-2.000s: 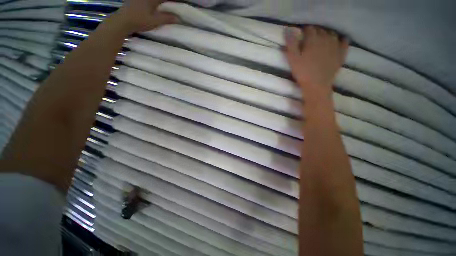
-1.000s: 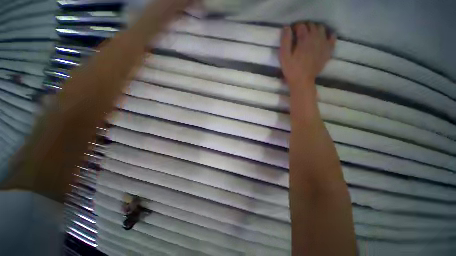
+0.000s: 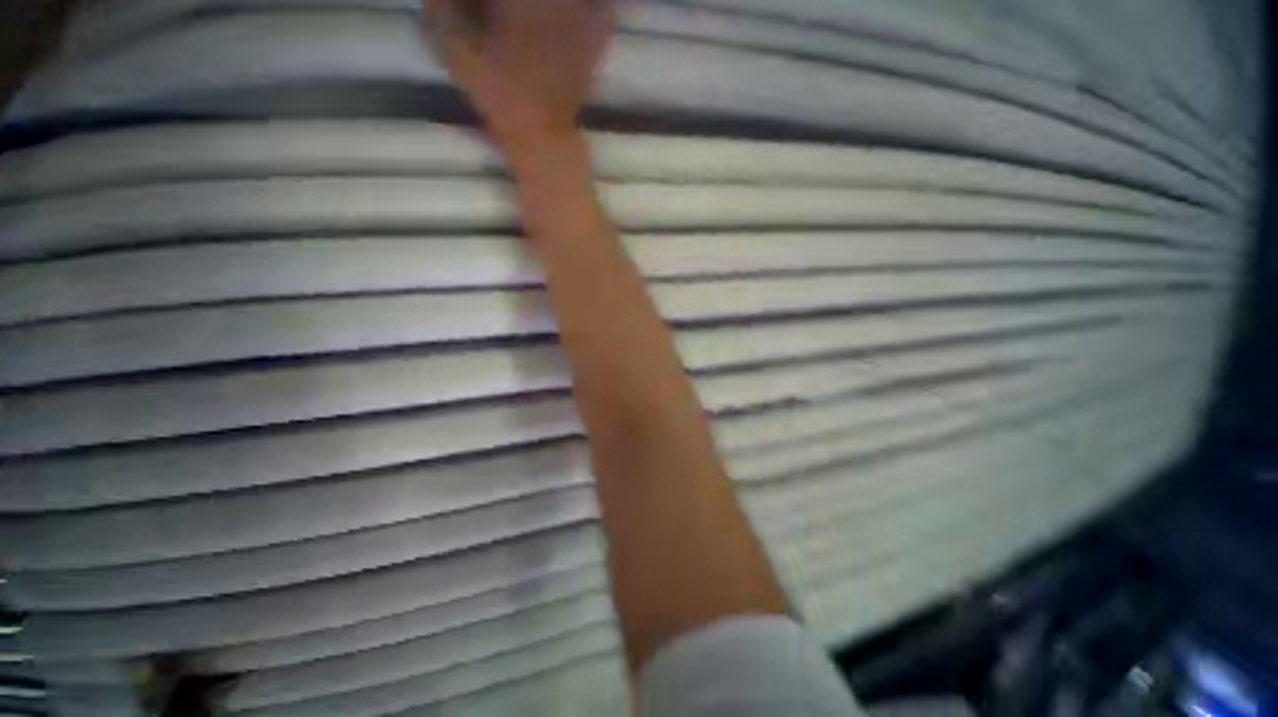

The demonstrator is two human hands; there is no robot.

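Observation:
White fabric folds (image 3: 351, 322) run in long parallel ridges across most of the view. My right hand (image 3: 526, 49) is at the top, left of centre, over the upper folds. It is blurred and partly cut off by the top edge, so its grip is unclear. My right forearm crosses the folds from below. My left hand is out of the picture. A brownish blur at the top left corner may be part of my left arm.
A small dark clip (image 3: 182, 686) sits on the folds at the lower left. Shiny tube ends (image 3: 11, 644) show at the left edge. Beyond the right end of the folds is a dark area with blurred things and a blue object (image 3: 1217, 686).
The view has swung right, so the folds' right end shows. My right hand appears further left and higher. My left hand has gone out of view, and the clip is nearer the lower left corner.

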